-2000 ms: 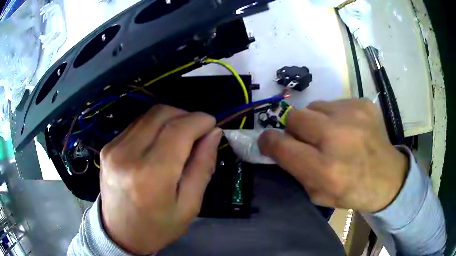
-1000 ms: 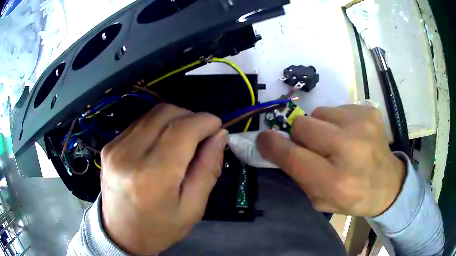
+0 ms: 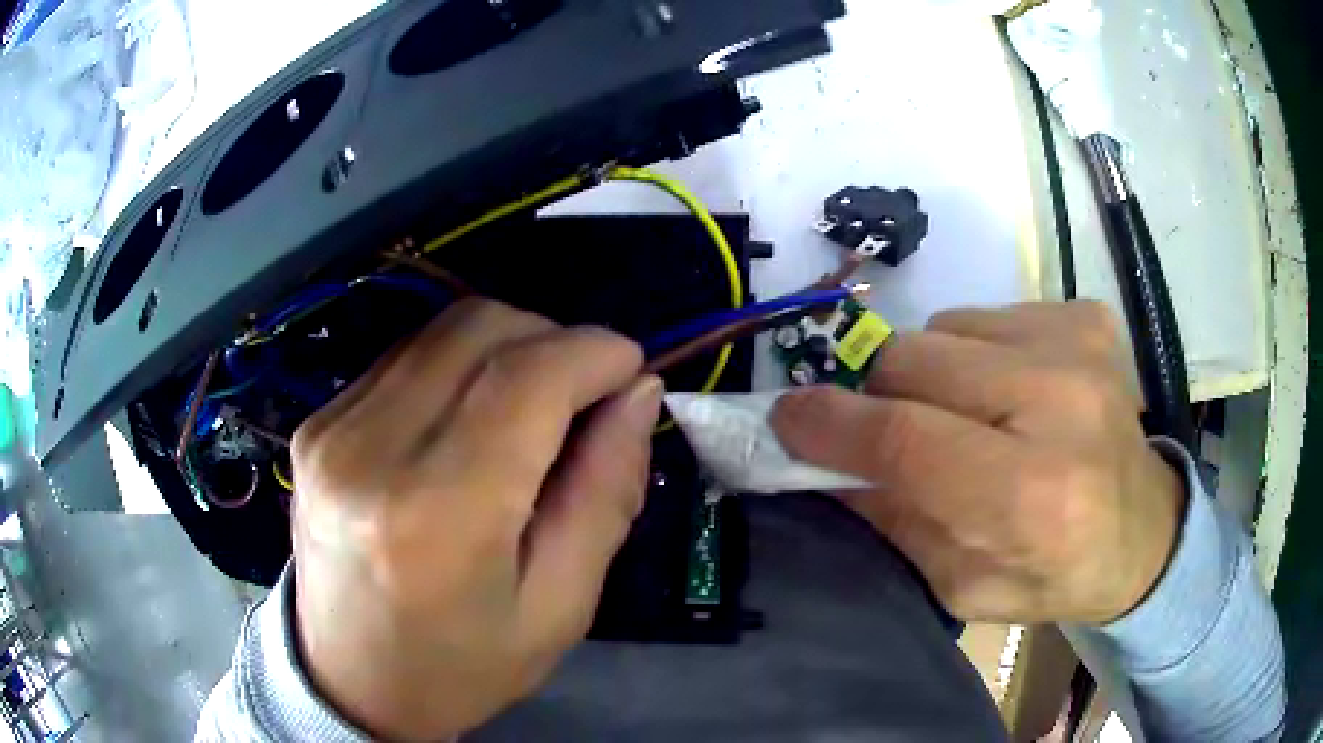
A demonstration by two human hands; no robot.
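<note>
The black socket housing (image 3: 479, 124) lies tilted across the upper left, its wired inside towards me. A black end section (image 3: 682, 269) lies under my hands, with a green circuit board strip (image 3: 704, 552) in it. My left hand (image 3: 472, 494) pinches the brown wire (image 3: 707, 343) beside the blue wire (image 3: 755, 309); their ends point right. My right hand (image 3: 1001, 450) holds a white, cone-tipped squeeze bag (image 3: 755, 440), its tip close to my left fingertips. Whether they touch is hidden. A yellow earth wire (image 3: 711, 218) loops behind.
A small board with a yellow part (image 3: 842, 344) lies partly behind my right fingers. A black plug-like part (image 3: 875, 222) lies on the white board (image 3: 943, 109). A black-handled tool (image 3: 1139, 283) lies at the right, near a white bundle (image 3: 1059, 58). Clear plastic (image 3: 87, 131) is at the upper left.
The housing, wires and small parts have shifted slightly right in view since the first frame. My right fingers have moved a little back on the bag, showing more of it and of the small board.
</note>
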